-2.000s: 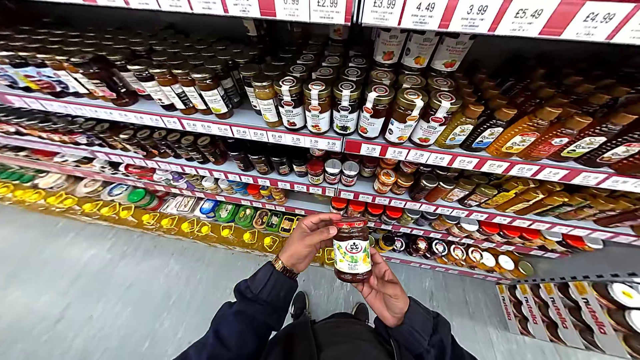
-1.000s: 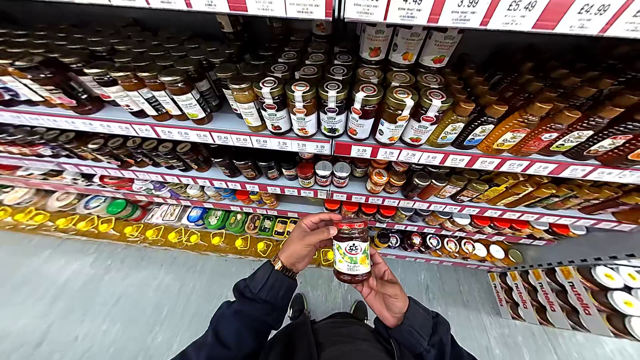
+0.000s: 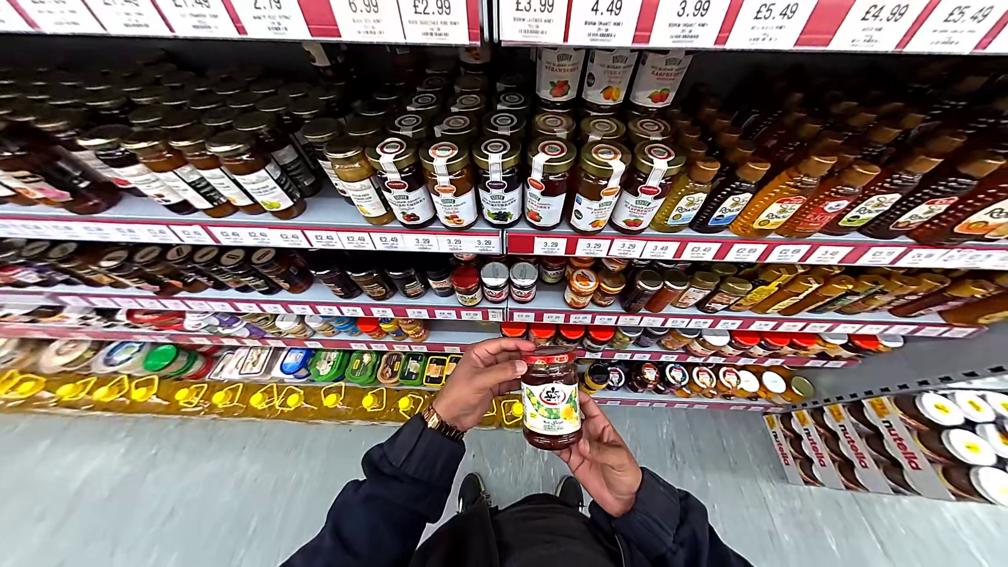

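Observation:
Both my hands hold one glass jam jar with a red lid, a dark reddish filling and a white label with green and yellow fruit pictures. My left hand, with a gold-coloured watch at its wrist, grips the jar near the lid from the left. Around the lower right side and base of the jar is my right hand. The jar is almost upright, label toward me, in front of the lowest shelves. Behind it, rows of jam jars with paper seals over their lids stand on a higher shelf.
Squeeze honey bottles fill the shelf at right, dark-lidded jars the left. Lower shelves hold small jars and plastic tubs. Large yellow-capped oil bottles line the floor. Boxed Nutella jars are stacked at lower right. Shelf edges carry price labels.

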